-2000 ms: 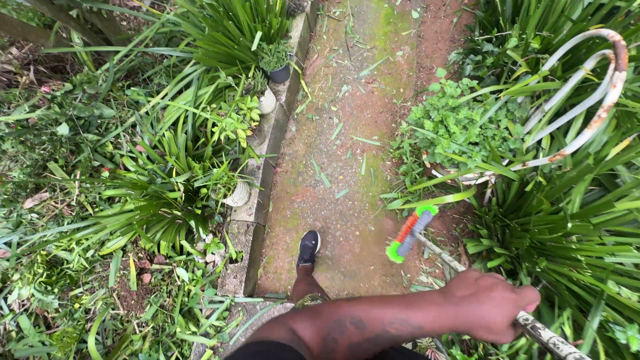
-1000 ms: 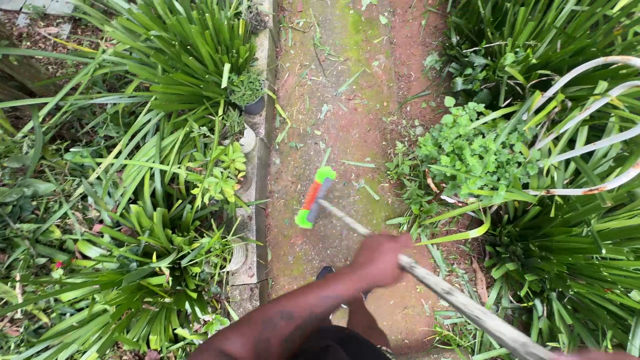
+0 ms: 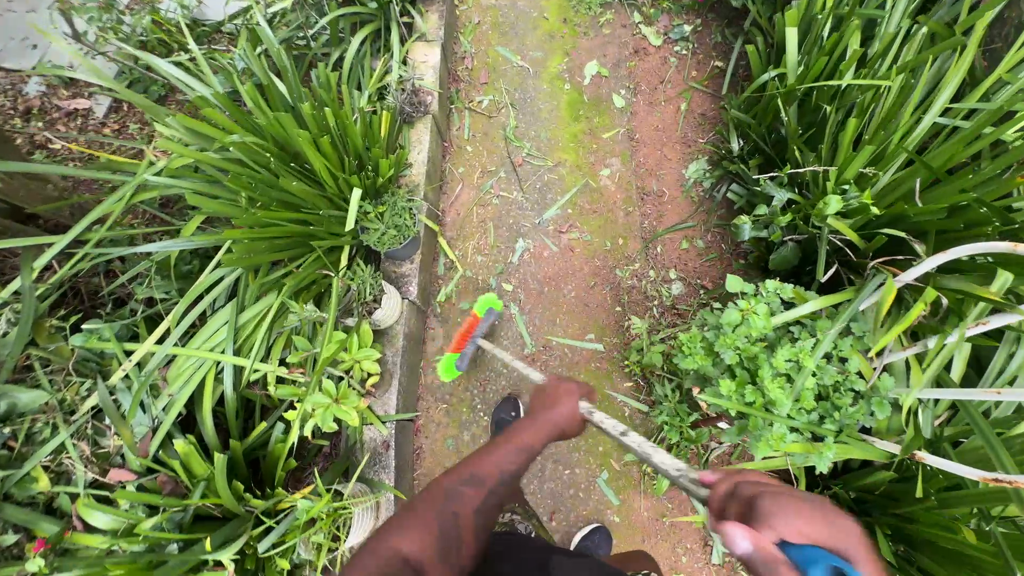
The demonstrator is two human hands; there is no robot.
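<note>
A push broom with green and orange bristles (image 3: pixel 470 336) is on the path, close to the concrete kerb on the left. Its worn pale handle (image 3: pixel 640 448) runs diagonally to the lower right. My left hand (image 3: pixel 562 408) grips the handle's lower part, not far above the broom head. Near the upper end, my right hand (image 3: pixel 780 512) is closed around the handle, with something blue (image 3: pixel 816 558) showing beneath it. Cut green leaf blades (image 3: pixel 576 344) and leaf bits lie scattered along the path (image 3: pixel 528 264).
A raised concrete kerb (image 3: pixel 412 320) borders the path, with small potted plants (image 3: pixel 390 228) and shell-like pots (image 3: pixel 387 307) on it. Long-leaved plants crowd both sides. Rusty white metal bars (image 3: pixel 960 394) stick out at the right. My dark shoes (image 3: pixel 592 541) are on the path.
The broom head has moved from the path's right side across to the left, near the kerb. My left hand has moved left with it. My right hand has come more fully into view.
</note>
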